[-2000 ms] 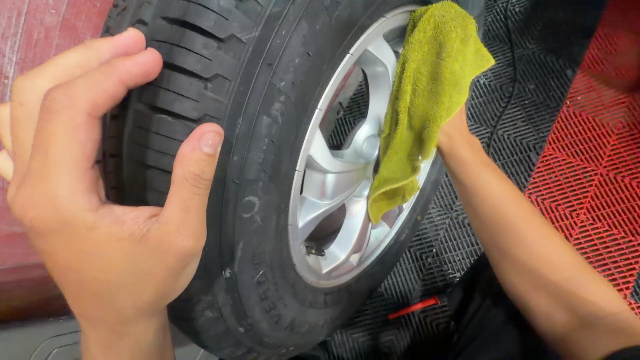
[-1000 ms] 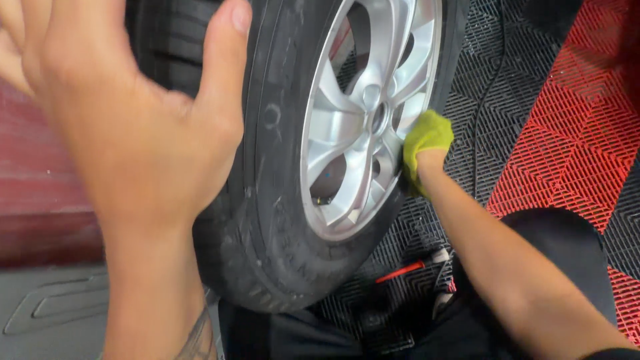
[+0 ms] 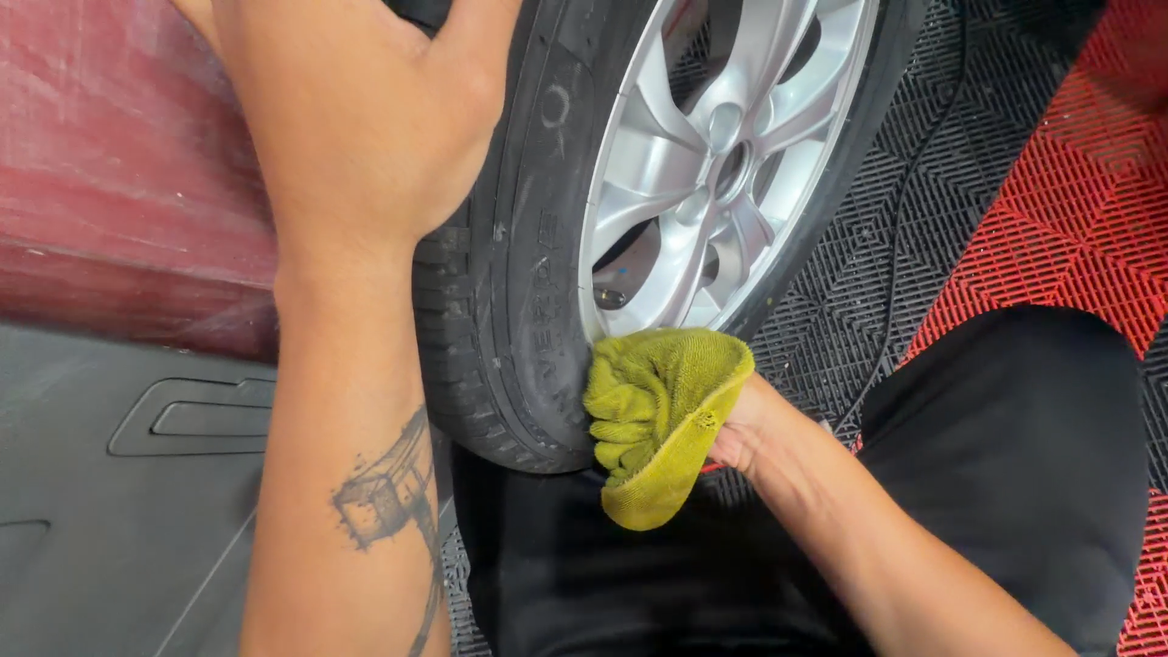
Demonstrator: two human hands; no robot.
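Note:
A black tire (image 3: 538,274) on a silver alloy wheel (image 3: 675,173) stands tilted in front of me. My left hand (image 3: 365,109) is at the tire's tread side; its fingers run out of the top of the view, and whether they touch the tread cannot be seen. A yellow-green microfiber cloth (image 3: 666,411) covers the fingers of my right hand (image 3: 744,424), which presses it at the lower edge of the rim and the sidewall. The valve stem (image 3: 609,298) shows between the spokes.
A red painted panel (image 3: 137,182) and grey plastic trim (image 3: 119,547) lie to the left. Black grid floor tiles (image 3: 839,274) and red ones (image 3: 1068,201) are on the right, crossed by a thin black cable (image 3: 899,210). My knee in black cloth (image 3: 1004,438) is at lower right.
My right hand has moved with the cloth from the rim's right side down to its lower edge. The wheel's spokes and the valve show at different angles than before. The view has shifted.

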